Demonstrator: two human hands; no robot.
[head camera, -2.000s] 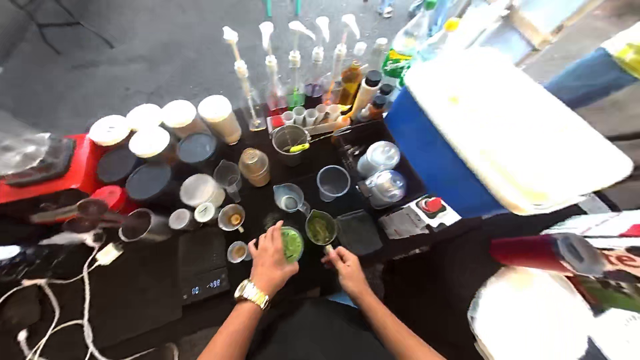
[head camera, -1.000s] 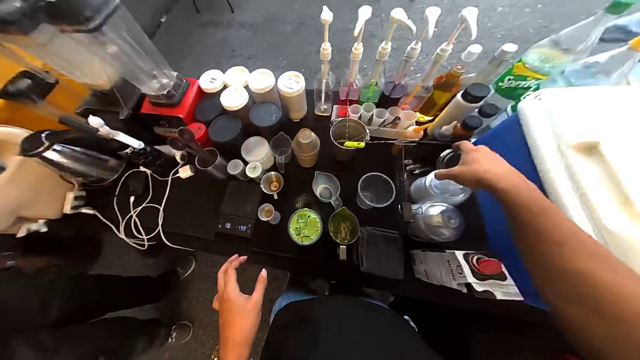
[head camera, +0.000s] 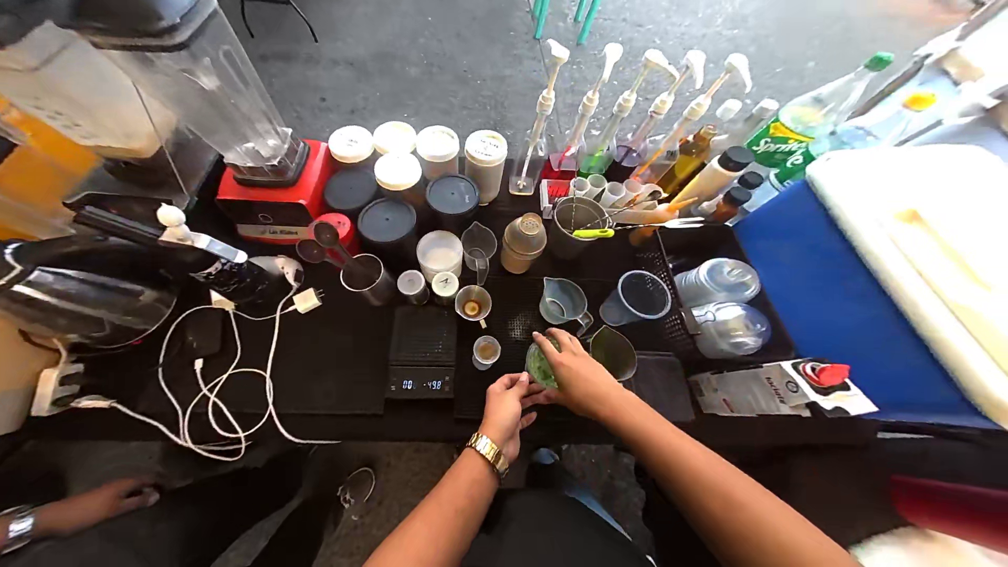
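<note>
A plastic cup with a green drink (head camera: 542, 365) stands at the near edge of the black counter mat, between my two hands. Over its top and right side lies my right hand (head camera: 573, 370), fingers on the rim. My left hand (head camera: 508, 405), with a gold watch on its wrist, has its fingertips at the cup's lower left side. Whether a lid is on the cup is hidden by my fingers. Just right of it is a measuring jug with dark green residue (head camera: 613, 353); behind are a clear jug (head camera: 563, 301) and an empty-looking plastic cup (head camera: 635, 298).
Left are a digital scale (head camera: 422, 354), tangled white cables (head camera: 228, 370) and a red blender base (head camera: 272, 197). Pump bottles (head camera: 543, 118) line the back. Stacked clear dome lids (head camera: 718, 282), a carton (head camera: 748, 390) and a blue cooler (head camera: 858, 315) stand right. Another person's hand (head camera: 118, 498) shows lower left.
My right hand has come back from the clear lids to the green drink. My left hand, raised apart with nothing in it a second ago, is now at the cup too.
</note>
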